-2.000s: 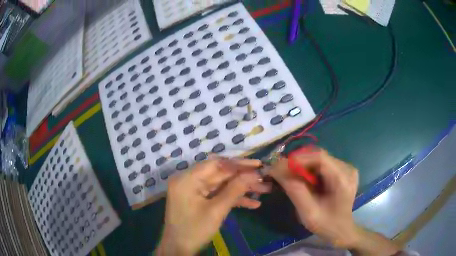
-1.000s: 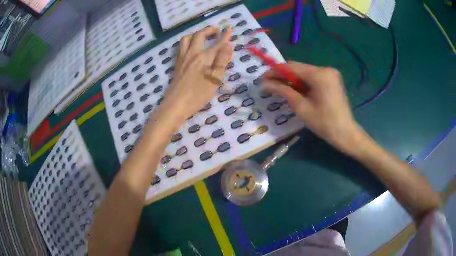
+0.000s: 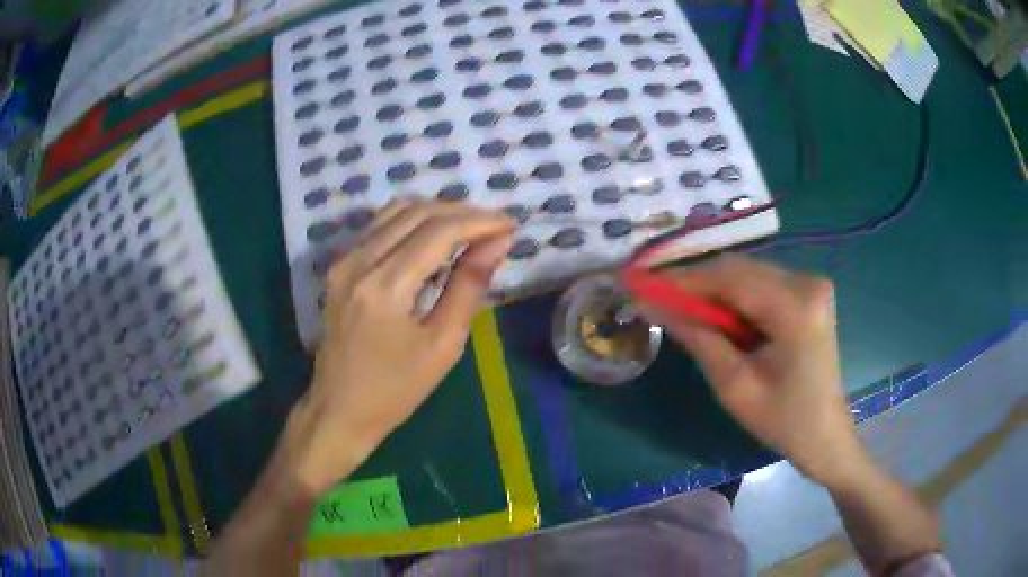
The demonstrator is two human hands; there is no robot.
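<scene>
My right hand holds the red test probe, its tip over the upper right edge of the round metal fixture. The fixture lies on the mat and its brass-coloured centre shows. My left hand is over the front edge of the main foam tray, fingertips pinched together, left of the fixture; the picture is blurred and I cannot tell if a component is between them. The tray holds rows of dark oval components. Thin red and dark leads trail right from near the probe.
A smaller-looking component tray lies at the left, more trays behind it. A purple pen and paper slips lie at the upper right. A green label is near the front edge, by yellow tape.
Both hands have come down from the back of the main tray towards its front edge. The probe has moved to the fixture. The view has shifted, bringing the green label fully into sight.
</scene>
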